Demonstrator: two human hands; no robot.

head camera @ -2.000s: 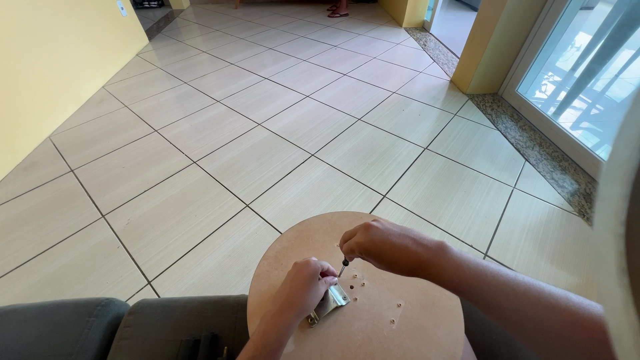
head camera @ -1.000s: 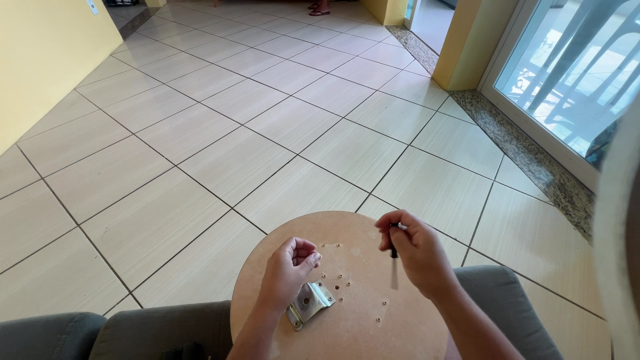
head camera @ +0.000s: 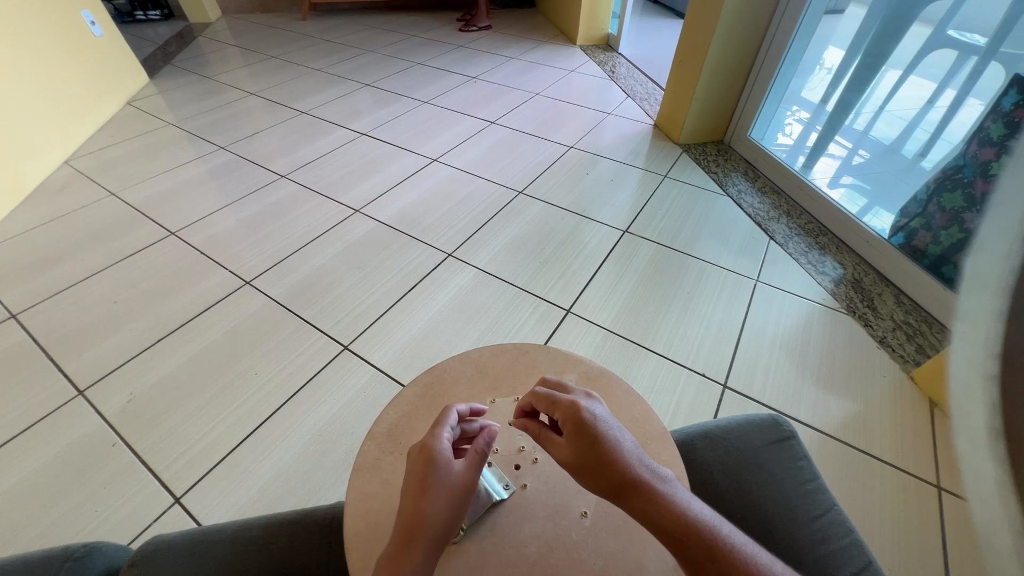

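Note:
A round wooden board point(head camera: 608, 392) with several small holes lies across my lap. On its left half rests a bent metal bracket point(head camera: 494, 490), partly hidden by my left hand. My left hand point(head camera: 452, 452) is raised over the bracket with its fingers curled and fingertips near the thumb; whether it holds something small cannot be told. Just to the right, my right hand point(head camera: 572, 428) pinches a tiny object point(head camera: 512, 423) between thumb and forefinger, above the holes. The dark-handled tool seen earlier does not show now.
My legs in grey trousers point(head camera: 752, 456) are on both sides under the board. Beyond it stretches the tiled floor point(head camera: 384, 264). A glass sliding door point(head camera: 864, 120) stands at right, a yellow wall point(head camera: 56, 88) at left. A person's feet in sandals point(head camera: 476, 26) are at the far end.
The dark-handled tool that my right hand held has gone from view. My right hand has moved left, close to my left hand.

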